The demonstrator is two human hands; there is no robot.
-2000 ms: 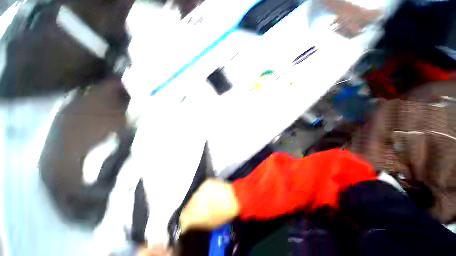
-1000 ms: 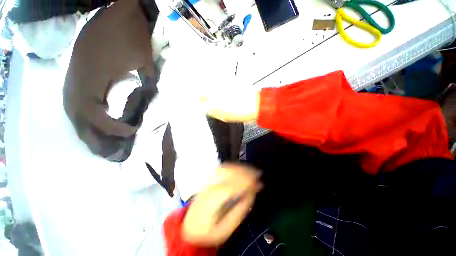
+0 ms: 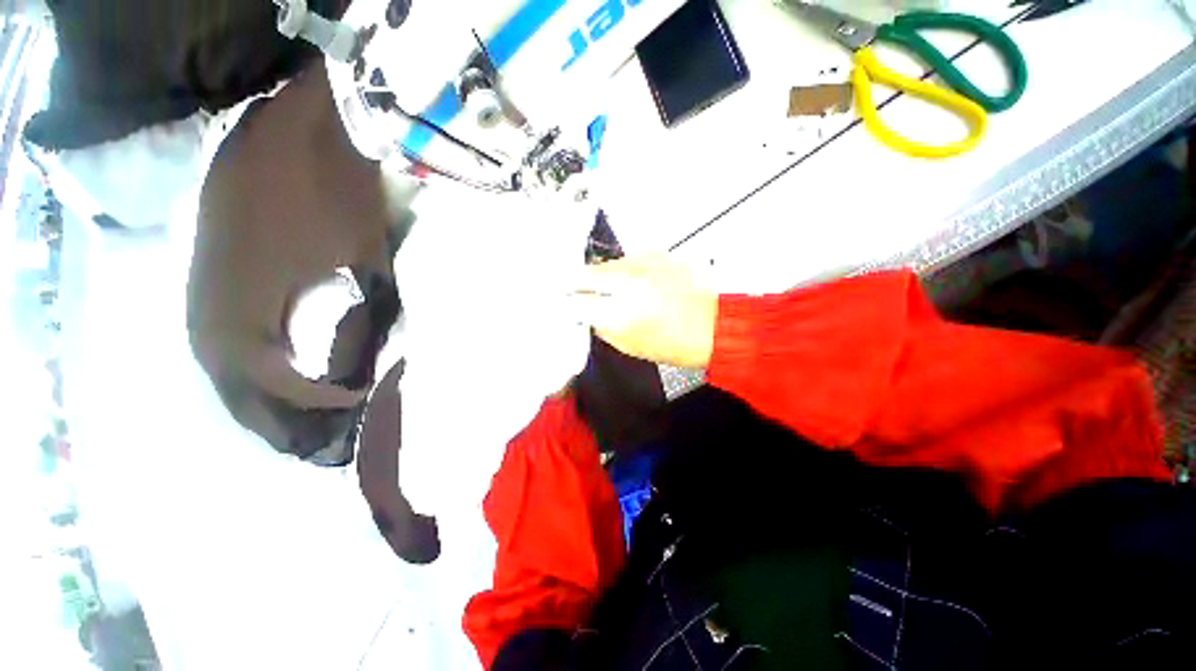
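Observation:
White cloth (image 3: 485, 288), badly overexposed, lies in front of the sewing machine's needle area (image 3: 551, 164). The dark brown garment piece (image 3: 269, 249) is heaped to its left, with a white patch inside its curve. A dark strip (image 3: 623, 389) runs under my right hand and shows again above it, below the needle area. My right hand (image 3: 649, 308) has its fingertips on the white cloth's right edge, seemingly gripping it. My left arm's red sleeve reaches up to the cloth. My left hand is washed out or hidden at the cloth, so its fingers cannot be made out.
The white machine head (image 3: 446, 59) with blue lettering stands at the top. A black phone-like rectangle (image 3: 693, 59), a small brown tag (image 3: 820, 100) and yellow-and-green scissors (image 3: 918, 138) lie on the table. A ruler strip (image 3: 977, 236) follows the front edge. Dark cloth (image 3: 158, 59) is at the upper left.
My left hand has moved up from my lap to the cloth, only its sleeve now showing clearly. My right hand remains at the cloth. The view has shifted, showing more of the machine head.

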